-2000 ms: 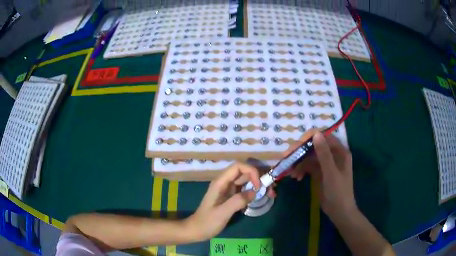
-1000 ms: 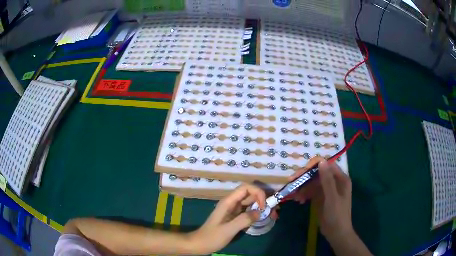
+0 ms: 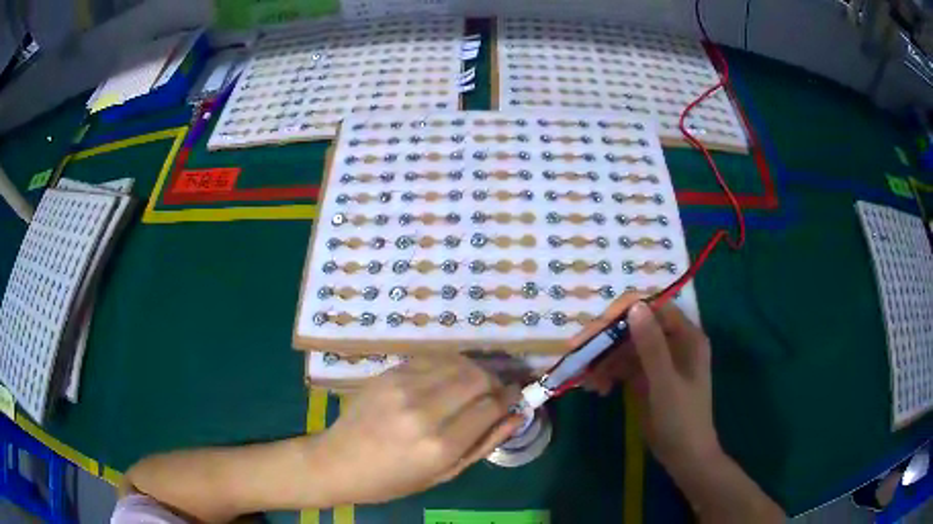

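Observation:
My right hand (image 3: 670,374) holds the test probe (image 3: 588,358) slanting down-left, with its white tip over the test fixture (image 3: 527,445). The fixture is a stepped round silver base in front of the tray stack. My left hand (image 3: 419,415) is blurred, back upward, with its fingertips beside the probe tip at the fixture. Whether it holds a round component is hidden. The central foam tray (image 3: 491,333) lies on another tray and carries rows of silver round components in paired cutouts. Some cutouts in its middle column show bare tan.
Two rear trays (image 3: 343,77) (image 3: 614,72) lie behind the stack. More trays lie at far left (image 3: 61,276) and far right (image 3: 900,307). The probe's red lead (image 3: 728,189) runs to the upper right. A red label (image 3: 207,180) and a green label (image 3: 486,517) are on the green mat.
My left hand has turned from a pinch at the fixture to back upward, covering the front tray edge. My right hand still holds the probe at the fixture. The camera view has shifted.

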